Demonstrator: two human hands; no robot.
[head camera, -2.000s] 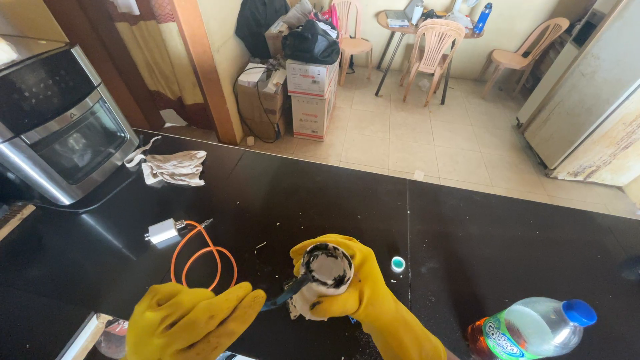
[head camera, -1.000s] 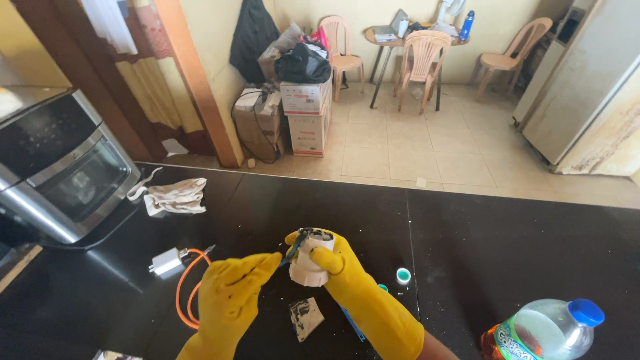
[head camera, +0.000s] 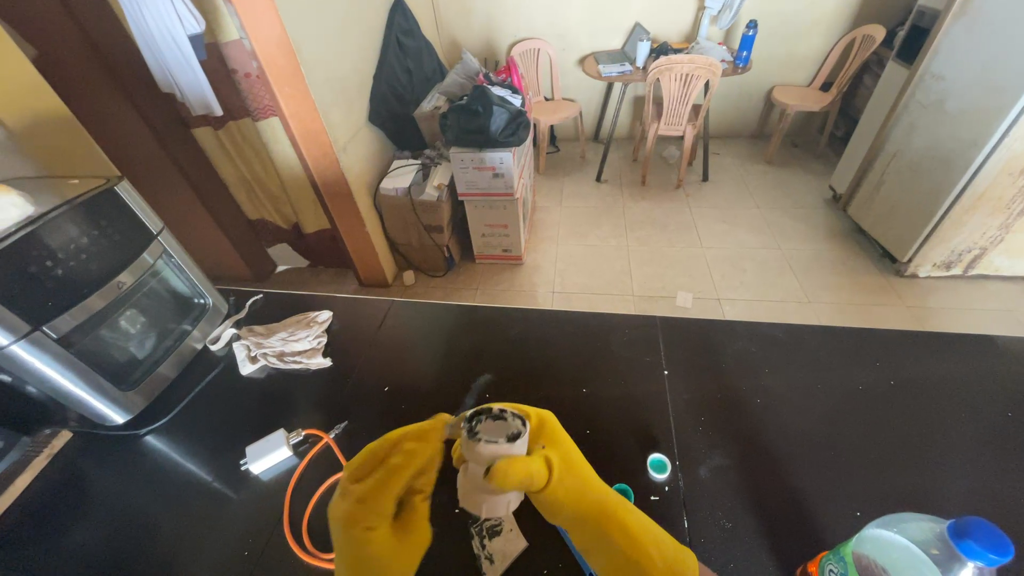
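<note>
Both hands wear yellow rubber gloves. My right hand (head camera: 544, 464) grips a pale cylindrical plastic part (head camera: 488, 480), held upright with its round top facing up; black residue rings the top. My left hand (head camera: 392, 488) is at the part's left edge, its fingers pinched around something small whose shape is mostly hidden. Below the part lies a pale scrap (head camera: 498, 546) smeared with black on the dark counter. A green-and-white cap (head camera: 659, 466) lies right of my right hand, and another green round piece (head camera: 623, 492) shows beside the right glove.
A white charger (head camera: 270, 452) with an orange cable (head camera: 292, 512) lies at left. Behind it are a crumpled stained cloth (head camera: 284, 342) and an air-fryer oven (head camera: 112, 304). A blue-capped plastic bottle (head camera: 912, 548) stands at lower right. Beyond the counter (head camera: 800, 384) are boxes, chairs and a fridge.
The blue-black tool seen in my left hand earlier is no longer plain. The pale part has gone from tilted to upright. The smeared scrap, seen one second ago, still lies below. The view has shifted.
</note>
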